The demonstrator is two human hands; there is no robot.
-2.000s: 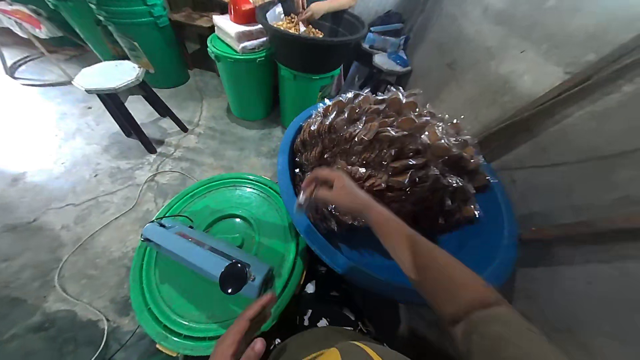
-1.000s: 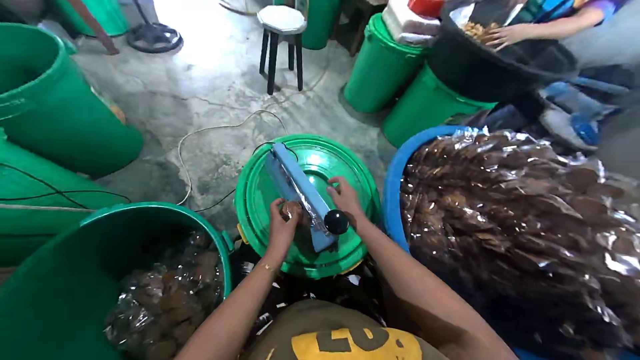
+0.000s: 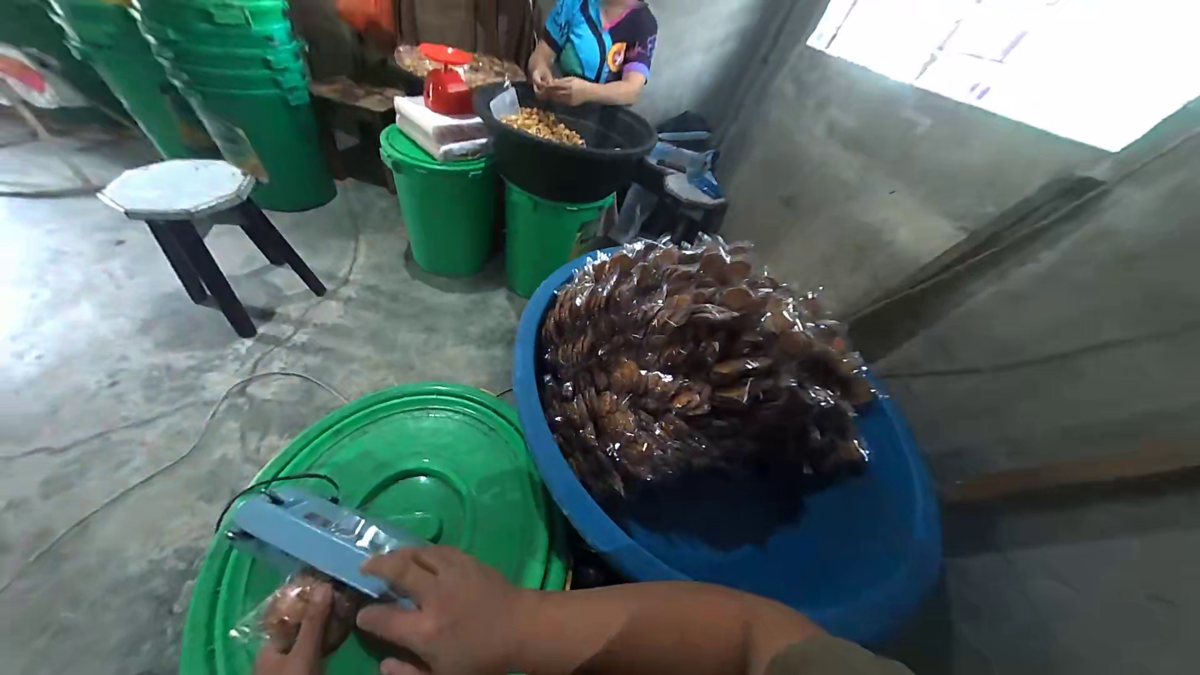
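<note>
On the green lid of a bin lies a blue hand-lever impulse sealer. My left hand, partly cut off by the lower edge, holds a clear plastic bag of brown rounds against the near side of the sealer. My right hand rests on the near end of the sealer, fingers bent over it; whether it also touches the bag I cannot tell. To the right, a large blue tub holds a tall heap of filled clear bags.
A stool and stacked green bins stand at the left. Behind the tub are green bins, a red scale and a black basin, where a person works. A cord crosses the floor; a wall is at the right.
Two seconds ago my right hand was at the bags in the blue tub; now it is on the sealer. The view has swung left, then back right. The co-worker's hands have come together over the basin.
</note>
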